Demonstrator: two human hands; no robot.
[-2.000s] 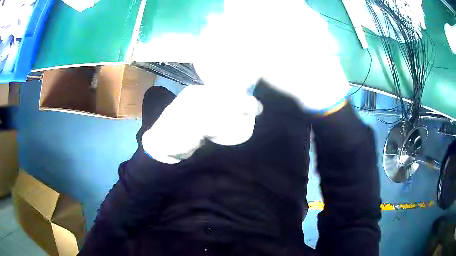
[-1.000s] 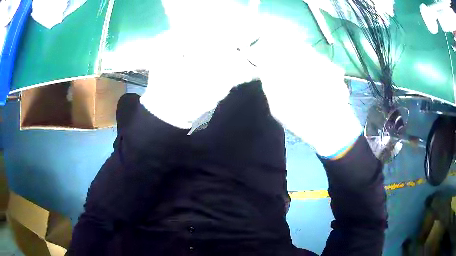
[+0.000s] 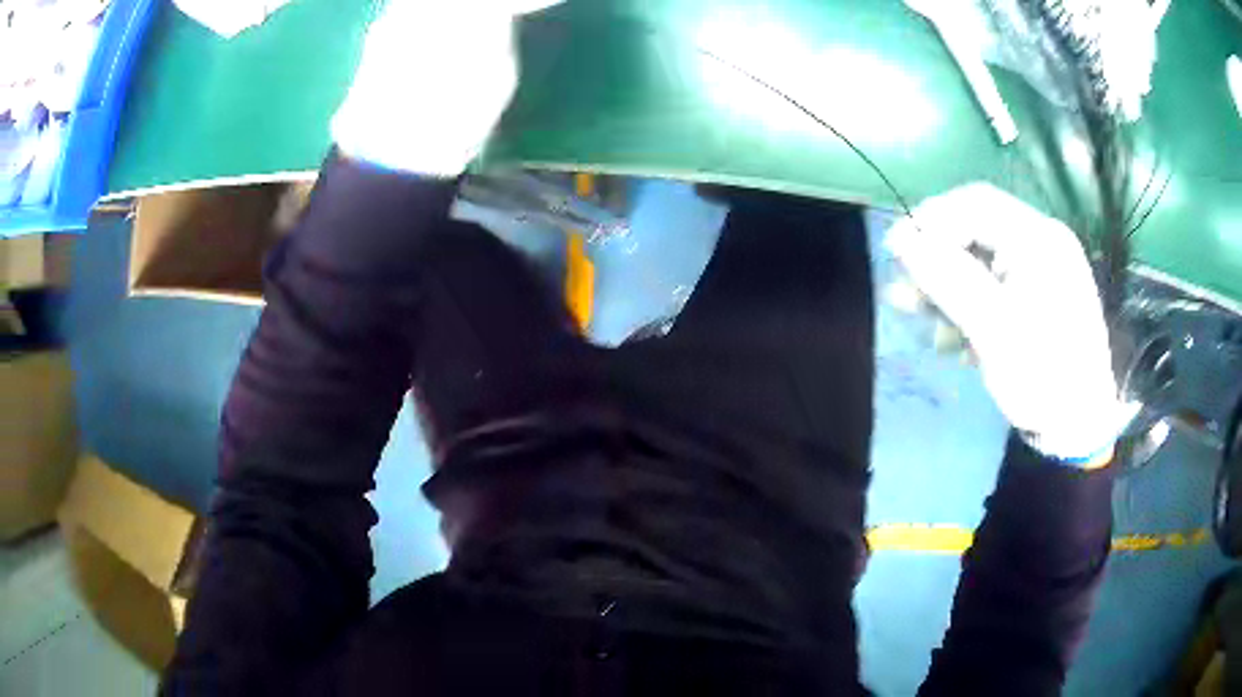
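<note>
My left hand point(image 3: 429, 85), in a white glove washed out by glare, is over the bench's front edge at upper left. Its fingers are blurred near the top of the picture, and I cannot tell if it holds anything. My right hand point(image 3: 1019, 316), also gloved, is in front of the bench edge at right with fingers curled. A thin black lead wire point(image 3: 824, 120) runs from its fingertips up and left over the green bench top point(image 3: 599, 102). The wire's far end fades into glare.
A blue parts bin point(image 3: 85, 150) with white parts is at upper left. A bundle of black wires point(image 3: 1103, 150) hangs over the bench edge at right, beside a white strip point(image 3: 983, 85). Open cartons point(image 3: 198, 245) are below left. A round metal base point(image 3: 1158, 375) is at right.
My hands were close together over the bench and have moved apart, left hand up and left, right hand to the right. The wire now stretches from the right hand over the bench.
</note>
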